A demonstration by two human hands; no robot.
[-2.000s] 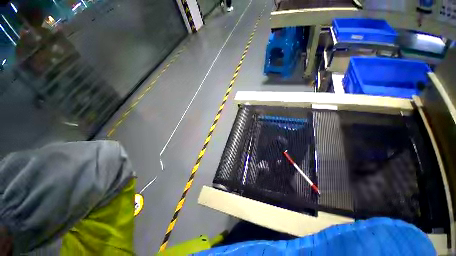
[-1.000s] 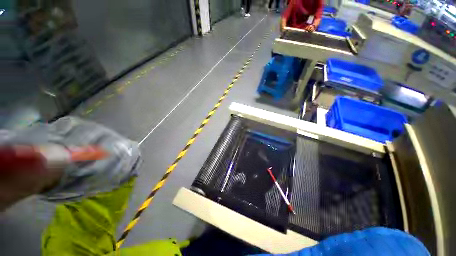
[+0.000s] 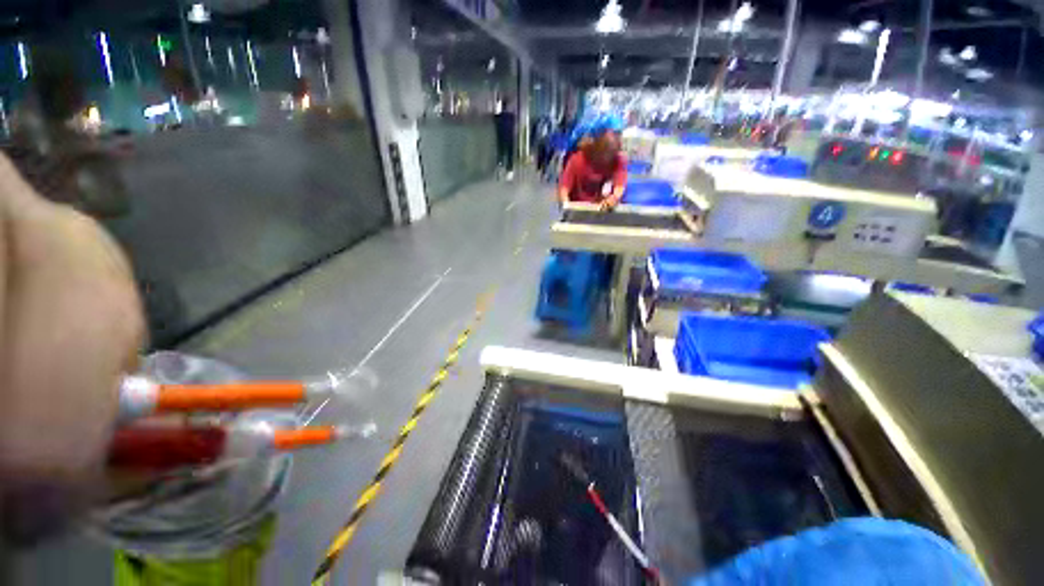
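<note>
My left hand (image 3: 63,309) is large, blurred and cut off by the left edge, close to the camera. It holds two slim pieces that point right: an orange one (image 3: 229,396) with a whitish section and clear tip, and below it a red one (image 3: 172,445) with a white section, orange part and clear tip. The fingertips are not clear. A single red-and-white piece (image 3: 615,524) lies slanted on the black mesh belt (image 3: 561,458). My right hand is not in view.
Cream rails (image 3: 641,382) edge the belt, with a cream hood (image 3: 927,424) at right. Blue bins (image 3: 750,349) stand beyond it. A person in red (image 3: 593,172) is at a farther conveyor. A blue rounded shape (image 3: 847,555) covers the bottom edge.
The view has tilted up, showing more of the hall. My left hand with the pieces, blurred at the left edge one second ago, now shows larger and clearer. The belt piece sits lower in view.
</note>
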